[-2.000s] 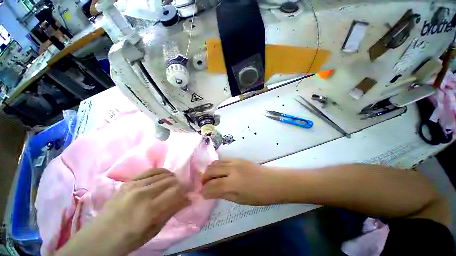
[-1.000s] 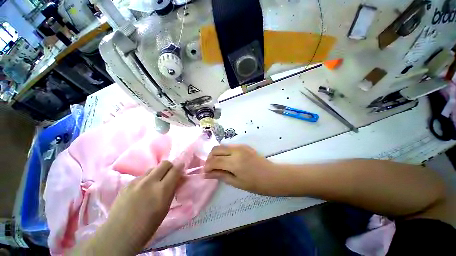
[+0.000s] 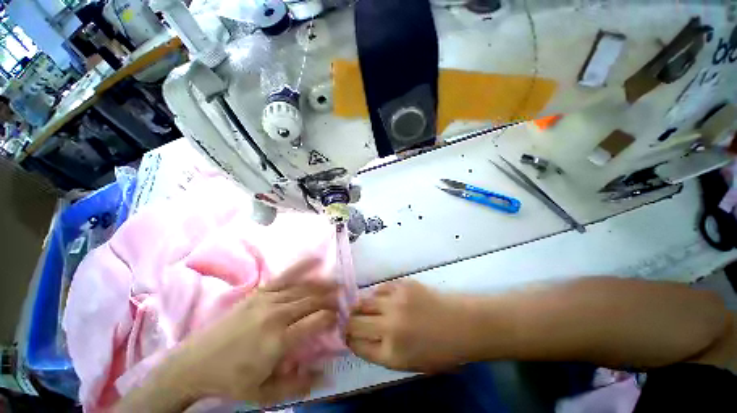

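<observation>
A pale-pink garment (image 3: 194,250) lies in a soft heap left of the needle. Its narrow edge runs from the presser foot (image 3: 338,216) of the sewing machine (image 3: 234,129) down to my hands. My right hand (image 3: 400,323) pinches this edge at the fingertips. My left hand (image 3: 267,335) lies on the garment just left of it, fingers spread and blurred; whether it grips cloth cannot be told.
Blue-handled thread snips (image 3: 481,196) and grey tweezers (image 3: 537,193) lie on the machine bed. Black-handled scissors (image 3: 718,226) lie at the right table end. A blue crate (image 3: 50,298) stands left of the table. Pink cloth (image 3: 598,395) shows below the table at right.
Both hands have moved down, toward the table's front edge. The fabric edge between needle and hands now runs straight and taut. My left fingers have spread from their earlier pinch.
</observation>
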